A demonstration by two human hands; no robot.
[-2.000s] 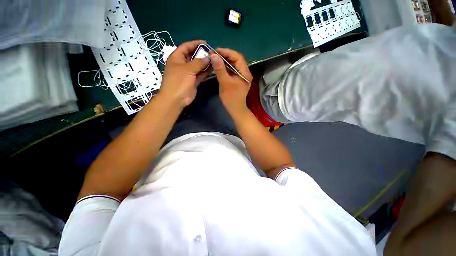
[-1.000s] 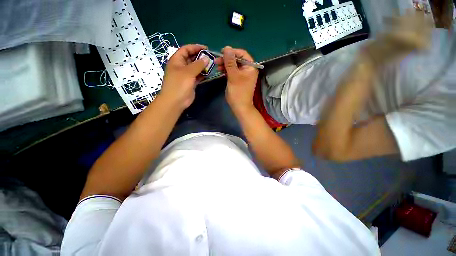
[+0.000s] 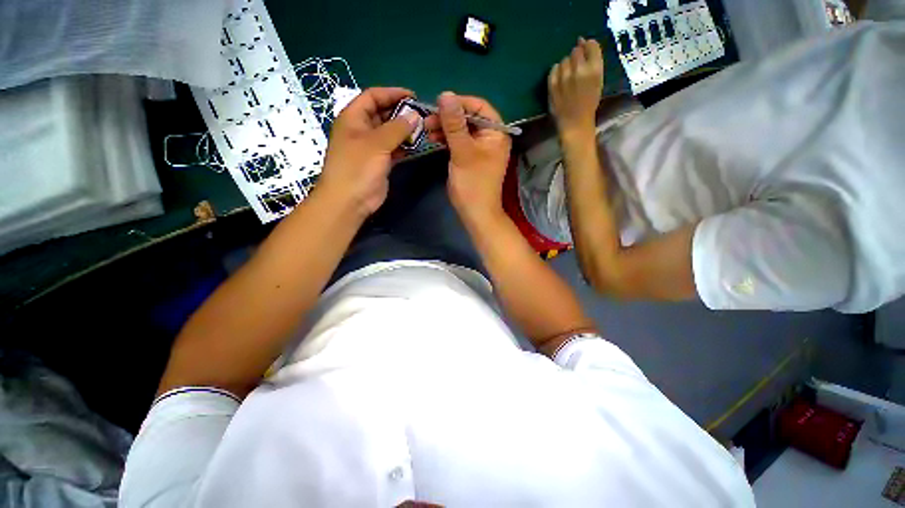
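My left hand (image 3: 369,134) holds a small black rounded-square housing (image 3: 419,133) with white inside, at the bench's front edge. The thumb lies over part of it. My right hand (image 3: 472,139) holds metal tweezers (image 3: 493,125) like a pen, close to the right of the housing. The tweezer tip is at the housing's upper edge; whether it touches cannot be told. Another black housing (image 3: 474,33) with a white and yellow inside lies on the green bench (image 3: 397,45) beyond my hands.
A die-cut sheet (image 3: 260,114) lies at left, with white waste loops (image 3: 323,81) beside it. A thick white layered stack (image 3: 74,164) is at far left. A neighbour's hand (image 3: 576,84) is over the bench at right, near another die-cut sheet (image 3: 667,45). A red object (image 3: 820,433) is at lower right.
My right hand has turned the tweezers flatter and moved slightly right. The housing has shifted slightly right and down. The neighbour's arm has swung in to the bench beside me.
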